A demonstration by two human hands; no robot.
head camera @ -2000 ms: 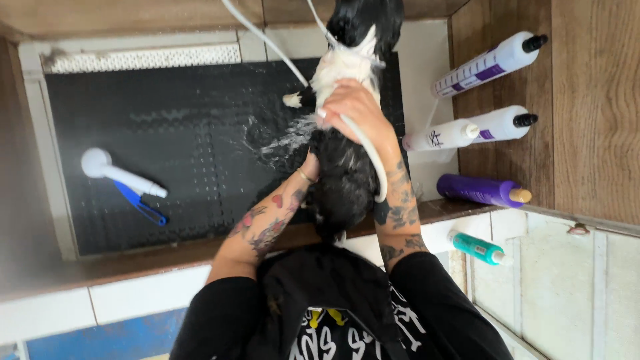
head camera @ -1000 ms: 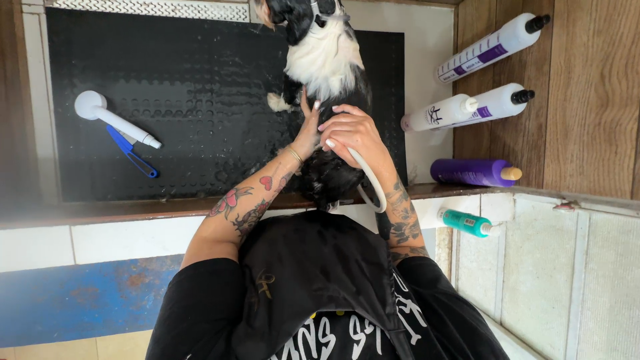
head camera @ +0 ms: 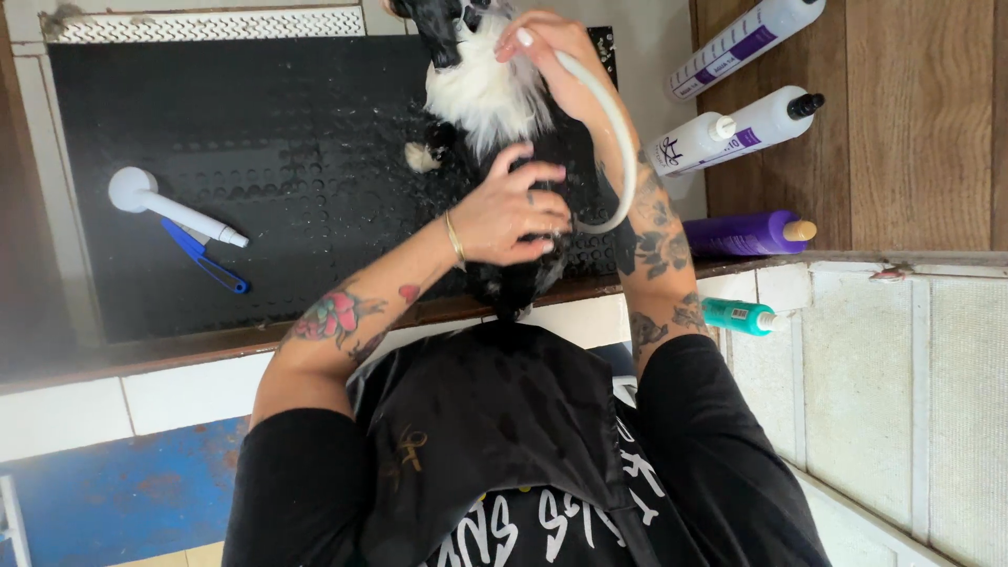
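Observation:
A wet black-and-white dog (head camera: 492, 94) stands on a black rubber mat (head camera: 236, 118), its head at the top edge of the view. My left hand (head camera: 516, 209) lies on its black back with the fingers spread. Up at the white fur of its neck, my right hand (head camera: 551, 59) is curled around the end of a white hose (head camera: 626, 150), which loops down beside my forearm. The hose's tip is hidden by my fingers. A white shower head (head camera: 177, 213) rests on the mat at the left, over a blue-handled grooming tool (head camera: 206, 264).
White bottles with purple labels (head camera: 728, 51) (head camera: 768, 118) and a smaller white bottle (head camera: 681, 146) are at the right, by a wood-look wall. Below them are a purple bottle (head camera: 744, 234) and a teal bottle (head camera: 736, 315). A perforated white strip (head camera: 213, 25) runs behind the mat.
My right hand has moved with the hose from the dog's back up to its neck. My left hand now lies spread on the back. The shower head and blue-handled tool have stayed in place.

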